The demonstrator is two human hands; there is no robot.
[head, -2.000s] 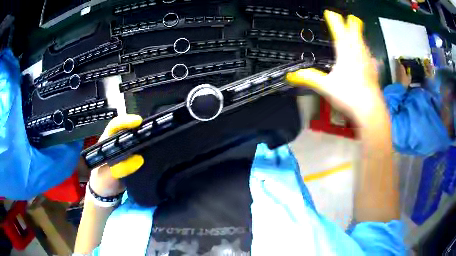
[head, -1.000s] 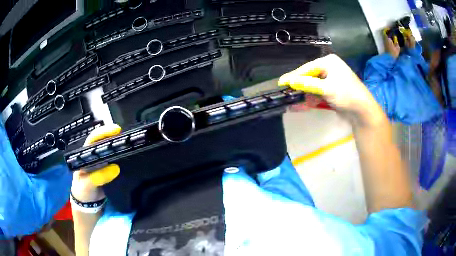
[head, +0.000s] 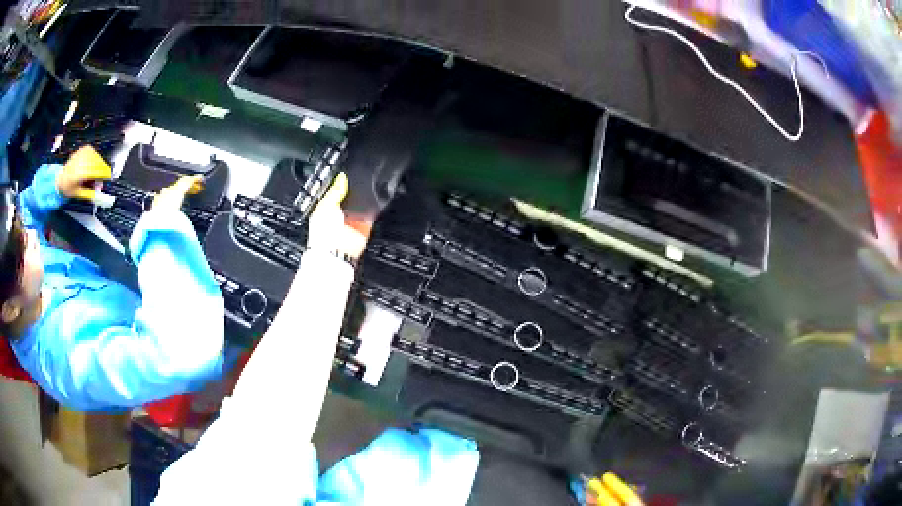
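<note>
My left hand (head: 338, 222), with yellow finger cots, reaches far out over the bench at centre left. It grips one end of a tilted black control panel (head: 321, 170), whose broad dark housing is blurred beyond the fingers. My right hand (head: 610, 490) is at the bottom edge, mostly cut off; its yellow fingertips show, but what they hold cannot be told. Several laid-out panels with silver rings, one ring here (head: 529, 337), lie in columns in front of me.
Grey-rimmed black trays (head: 593, 178) stand at the bench's far side. A pale strip (head: 613, 241) and a white card (head: 376, 342) lie among the panels. At left, a person in a blue smock (head: 129, 306) handles panels. A white cable (head: 722, 67) lies on the black shelf.
The view has swung left and over the bench. The panel held across my body by both hands is now out at centre left in my left hand; my right hand has dropped to the bottom edge.
</note>
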